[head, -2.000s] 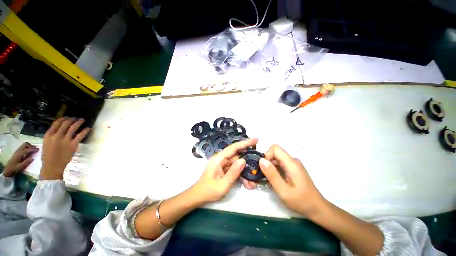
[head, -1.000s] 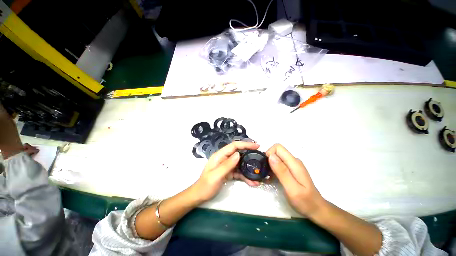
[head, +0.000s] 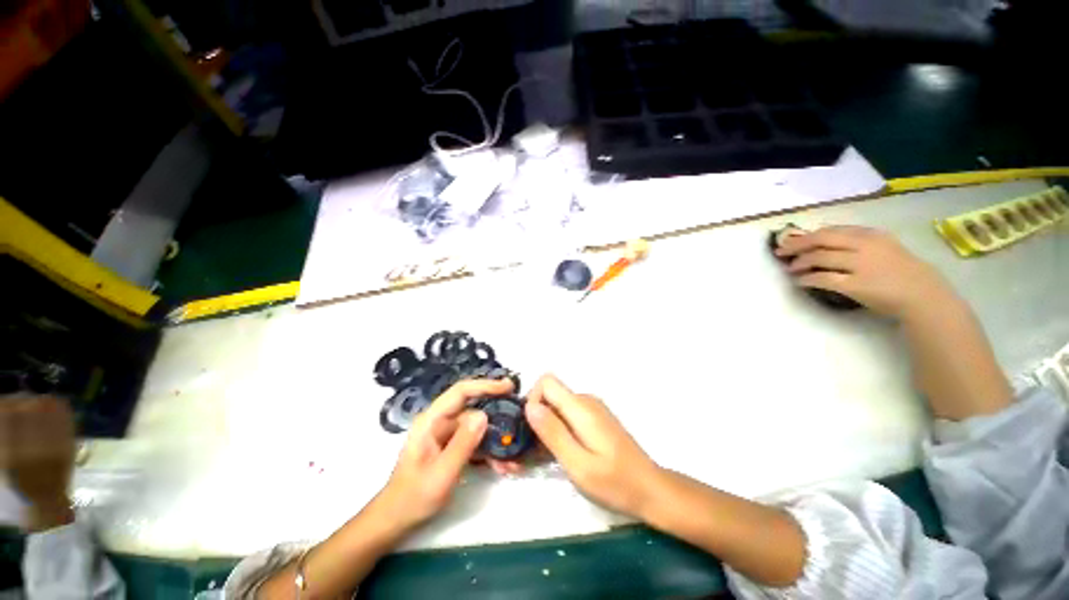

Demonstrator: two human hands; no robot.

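Note:
My left hand (head: 436,451) and my right hand (head: 592,451) hold a round black housing (head: 504,427) between them, above the bench near its front edge. The face turned up is dark, with an orange-red spot low on it. The fingertips of both hands are at its rim and cover part of it. A heap of flat black rings (head: 404,404) lies on the bench just behind and left of my left hand.
An orange screwdriver (head: 613,274) and a dark disc (head: 572,275) lie behind. Further back are a clear bag (head: 469,188) and a black compartment tray (head: 703,106). At right, another person's hand (head: 862,267) covers parts, near a yellow strip tray (head: 1008,220).
The view has swung to the right. Another person's hand and arm now show at the right, over the parts there. The black housing is still between my hands.

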